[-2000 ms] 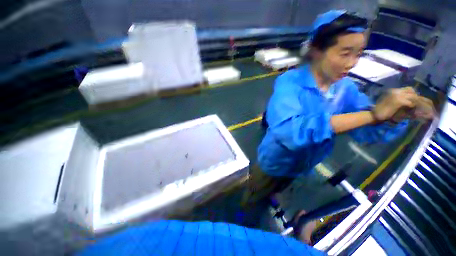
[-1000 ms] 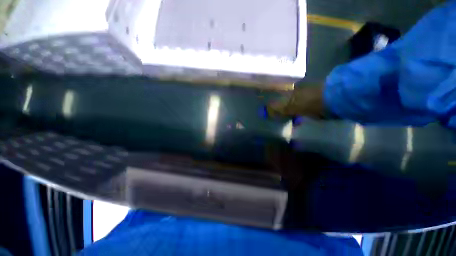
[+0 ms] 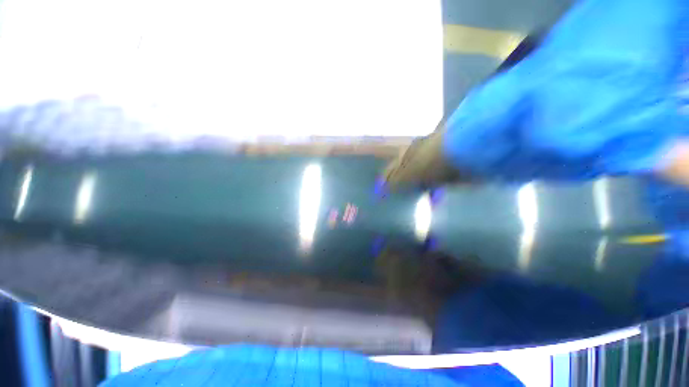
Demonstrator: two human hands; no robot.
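Note:
A large glossy dark panel (image 3: 340, 272) spans the view in front of my blue-covered chest. It mirrors ceiling lights, a white tray and a sleeve; its far edge is hard to tell. Its near edge bows along the bottom. Another person's blue sleeve (image 3: 559, 98) comes in from the upper right. The blurred hand (image 3: 419, 166) below it has blue fingertips and is at the panel; its grip is unclear. Neither of my own hands can be seen.
An overexposed white packing tray (image 3: 227, 68) fills the upper left beyond the panel. Conveyor rollers (image 3: 642, 359) show at the lower right, and more bars at the lower left. A yellow floor line (image 3: 483, 39) runs beyond the tray. Another bit of skin shows at the right edge.
The view has swung from the coworker and trays down to the panel. Since one second ago, the tray looks larger and brighter, and the sleeve reaches slightly further left.

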